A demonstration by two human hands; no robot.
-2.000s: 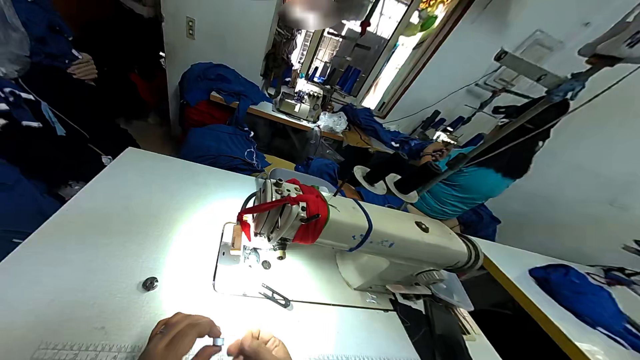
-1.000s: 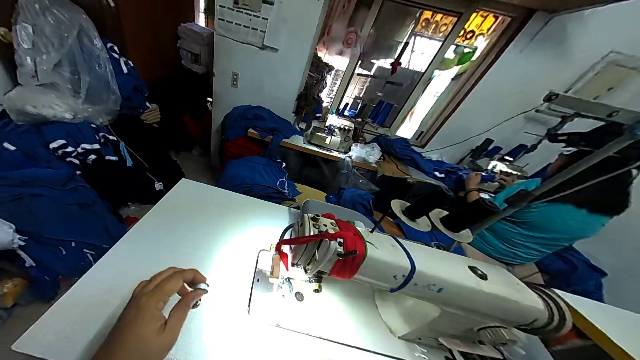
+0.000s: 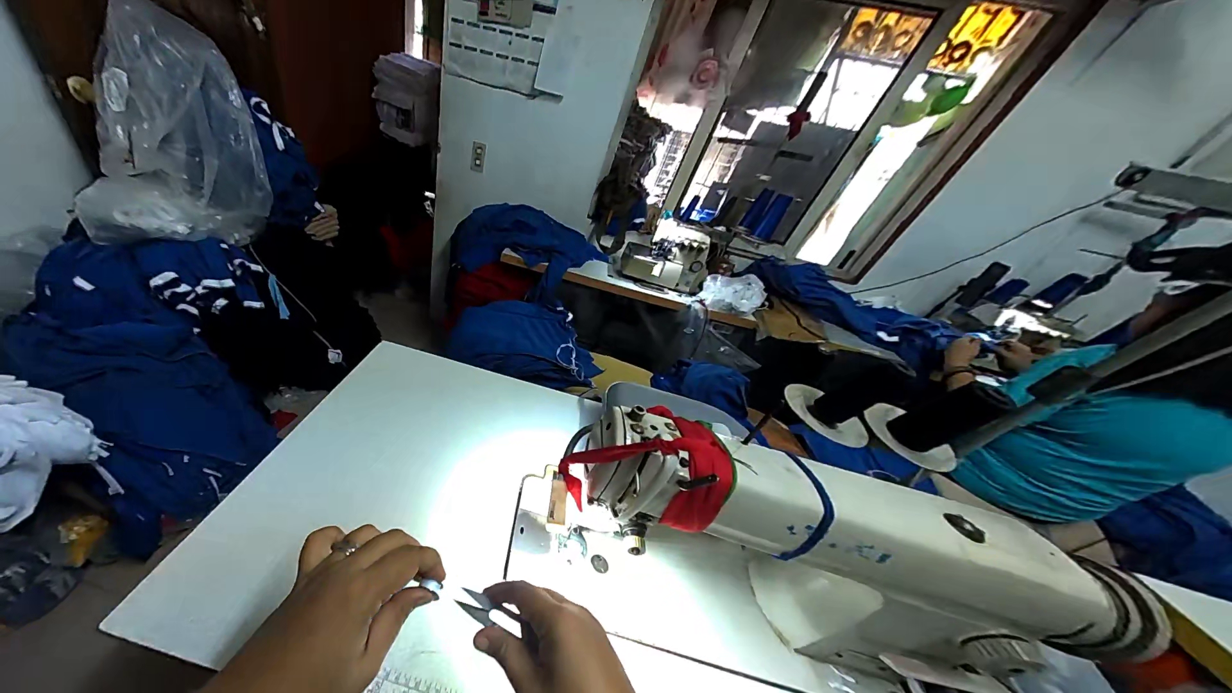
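Over the white sewing table, my left hand pinches a small metal bobbin between thumb and forefinger; a ring is on one finger. Close on its right, my right hand holds small thread snips, blades parted and pointing toward the bobbin. Thread between them is too fine to make out. To the right of both hands stands a white industrial sewing machine with red cloth tied round its head and a blue band on its arm.
A ruler strip lies at the near table edge. Blue garments are heaped at left below a clear plastic bag. Thread cones stand behind the machine. A person in a teal shirt works at the right; another sewing machine sits beyond.
The right hand, out of view one second ago, has come in with snips. The left hand has moved closer to the machine, still pinching the bobbin.
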